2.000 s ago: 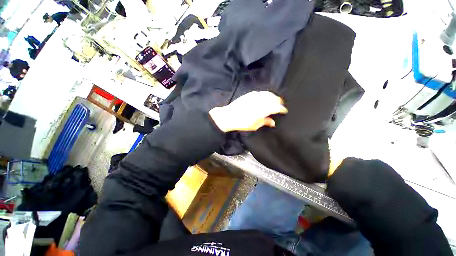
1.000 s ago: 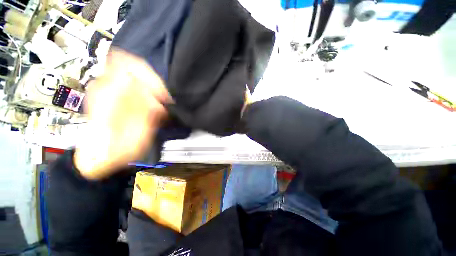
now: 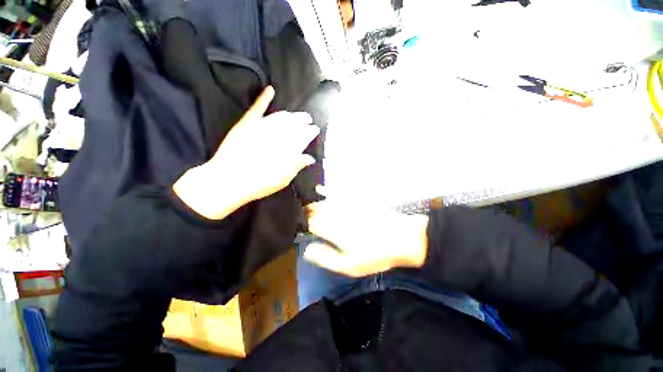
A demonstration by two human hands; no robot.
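Observation:
The dark navy garment (image 3: 138, 138) with its black inner side hangs over the left part of the white table and down past its front edge. My left hand (image 3: 251, 160) lies on top of the garment, thumb spread upward and fingers pointing right at the cloth's right edge. My right hand (image 3: 371, 236) is at the table's front edge, fingertips at the garment's lower right edge, thumb and fingers apart. Whether it pinches any cloth is unclear.
Small snips with orange-red handles (image 3: 567, 94) and a thin dark tool (image 3: 476, 82) lie on the table (image 3: 451, 152). Yellow scissor handles (image 3: 656, 87) show at the right rim. A lit phone (image 3: 33, 192) is at far left. A cardboard box (image 3: 269, 301) stands below.
The view has swung right and down. My left hand has come from the blurred position at left onto the garment. My right hand, mostly hidden before, now shows. The garment hangs lower over the front edge.

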